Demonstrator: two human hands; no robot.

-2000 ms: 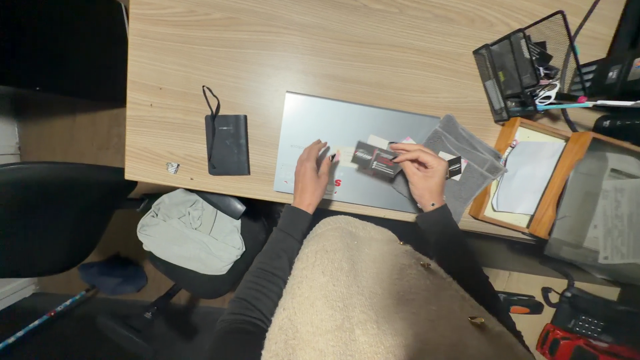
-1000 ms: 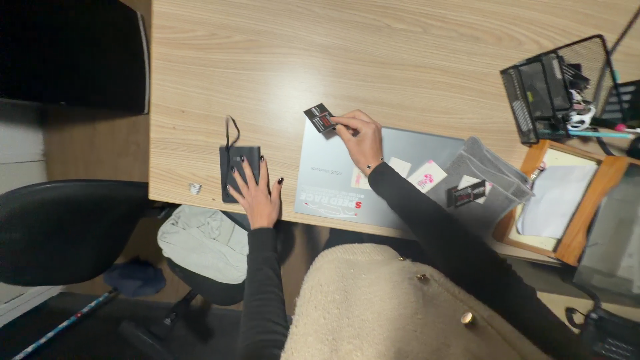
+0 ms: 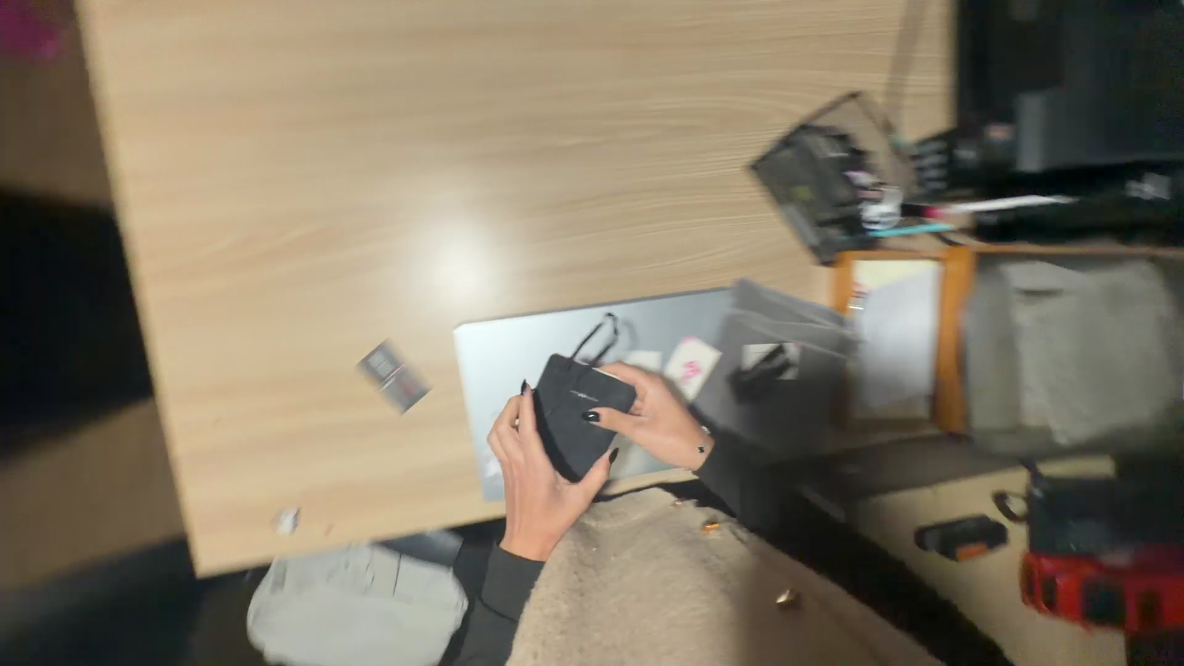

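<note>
A small black notebook or wallet (image 3: 575, 421) with a wrist strap is held over a silver folder or flat case (image 3: 499, 356) at the desk's near edge. My left hand (image 3: 541, 472) grips its left and lower side, and my right hand (image 3: 652, 421) pinches its right side with the thumb on top. A dark printed card (image 3: 395, 376) lies on the wood, left of the silver case. Right of my hands are a white card with pink print (image 3: 691, 367) and a grey mesh pouch (image 3: 777, 398) with a dark item on it.
A black mesh organizer (image 3: 814, 185) with pens stands at the back right, beside a wooden tray (image 3: 953, 342) holding papers. A crumpled scrap (image 3: 288, 521) lies near the front left edge. Below the edge are a light grey cloth bag (image 3: 361, 606) and a red and black object (image 3: 1101, 587).
The dark card has left my right hand and lies on the desk. The black notebook or wallet, earlier on the desk under my left hand, is now up in both hands over the silver case.
</note>
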